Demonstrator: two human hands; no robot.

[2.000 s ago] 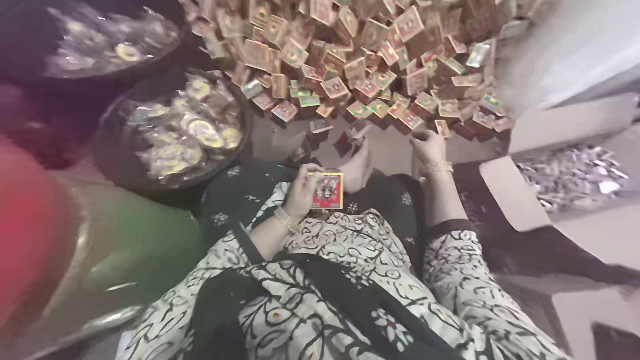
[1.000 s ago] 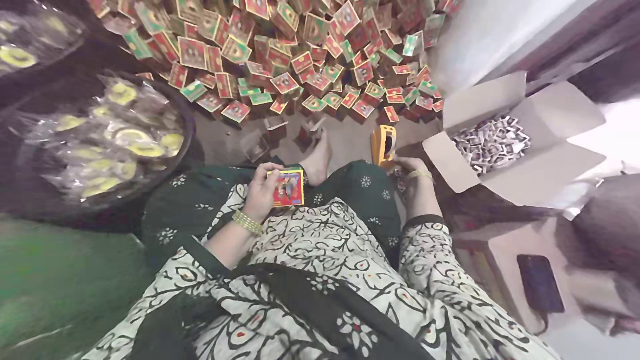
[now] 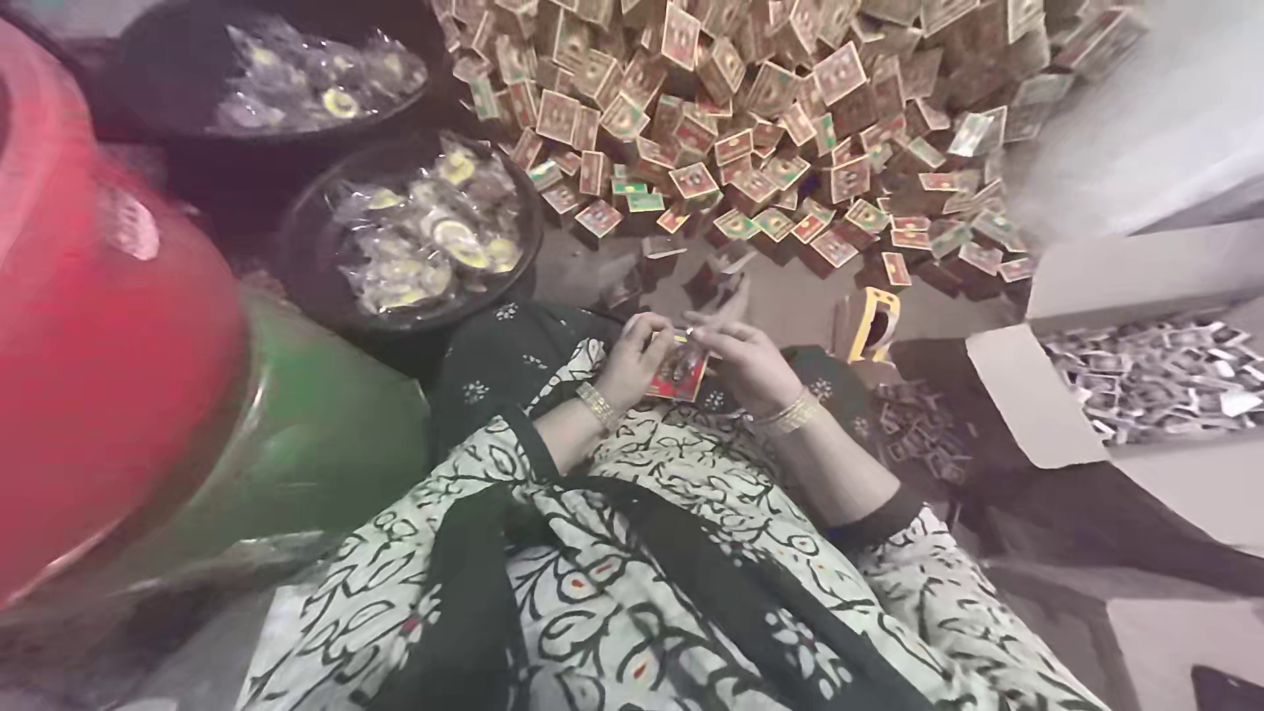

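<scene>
A small red and yellow printed box (image 3: 677,373) is above my lap, held by its left side and top in my left hand (image 3: 635,360). My right hand (image 3: 752,367) is at the box's upper right corner, its fingertips bent close to those of my left hand. Whether the right fingers pinch something small there cannot be told. Beyond my knees, to the right of the hands, a yellow-edged box with a dark opening (image 3: 875,326) stands on the floor.
A large heap of small printed boxes (image 3: 755,183) covers the floor ahead. Two dark tubs hold plastic-wrapped yellow items (image 3: 434,237) at left, near a red container (image 3: 109,326) and a green one (image 3: 326,395). An open carton (image 3: 1047,395) of small pieces stands right; more small pieces (image 3: 923,430) lie beside my knee.
My right hand has come from beside the yellow-edged box to the red box in my left hand. The yellow-edged box now stands apart from it. The view has swung left.
</scene>
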